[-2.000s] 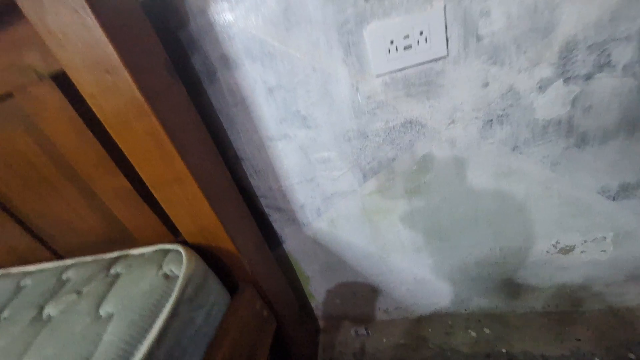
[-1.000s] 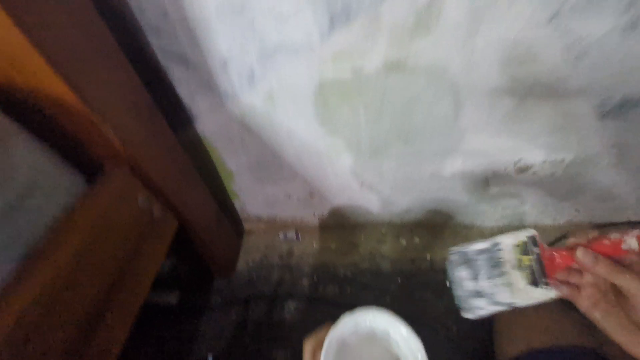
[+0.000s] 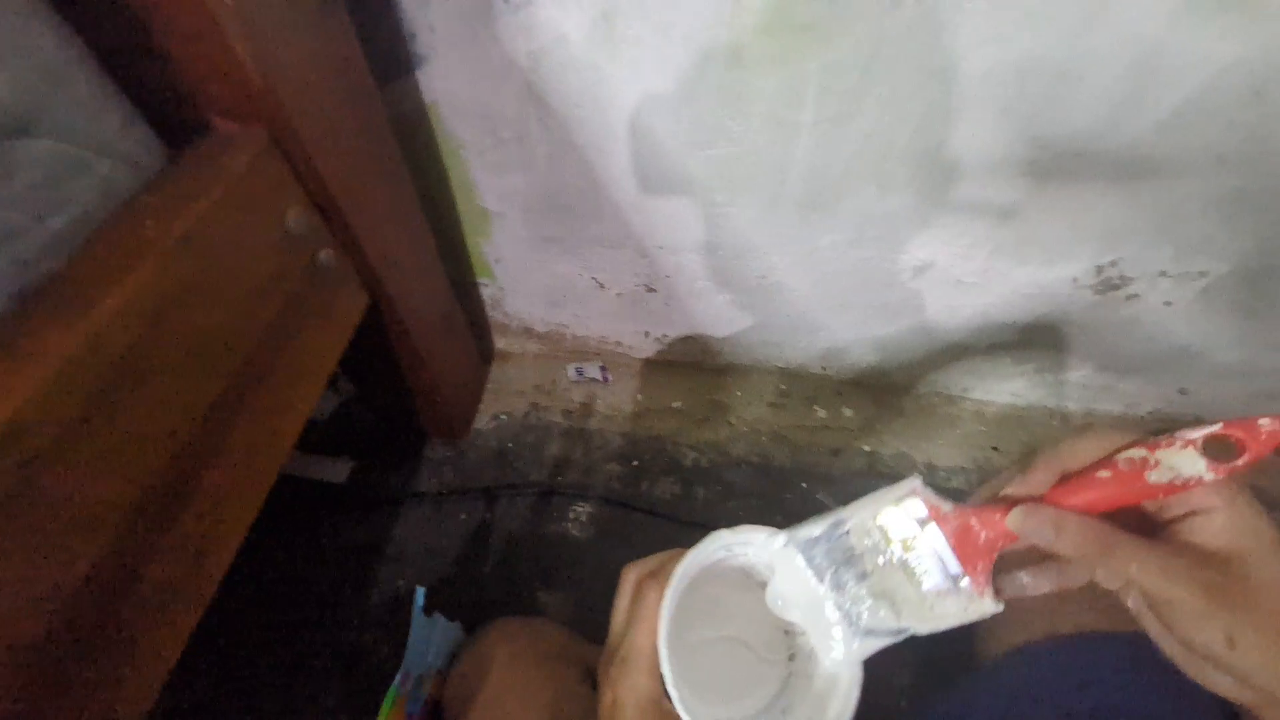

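Note:
My right hand (image 3: 1150,560) grips the red plastic handle of a wide paintbrush (image 3: 900,560) at the lower right. White paint coats the brush's bristles, which lie over the right rim of a white plastic tub (image 3: 675,610). My left hand (image 3: 635,635) holds this tub from its left side, at the bottom middle; its fingers are partly hidden behind it. White paint (image 3: 735,650) is inside the tub. Beyond both hands rises a wall (image 3: 850,200) with patchy white paint and a flaked spot low on the right.
A wooden bed frame (image 3: 170,330) with a dark post (image 3: 350,200) stands at the left against the wall. A small scrap (image 3: 588,372) lies at the wall's foot. A thin cable (image 3: 570,492) runs over the dark floor (image 3: 520,560). A blue and multicoloured item (image 3: 425,640) is at the bottom.
The brush in my right hand has moved left, from apart from the tub onto its rim. Two seconds ago neither hand was in view. The view has tilted down from the wall socket.

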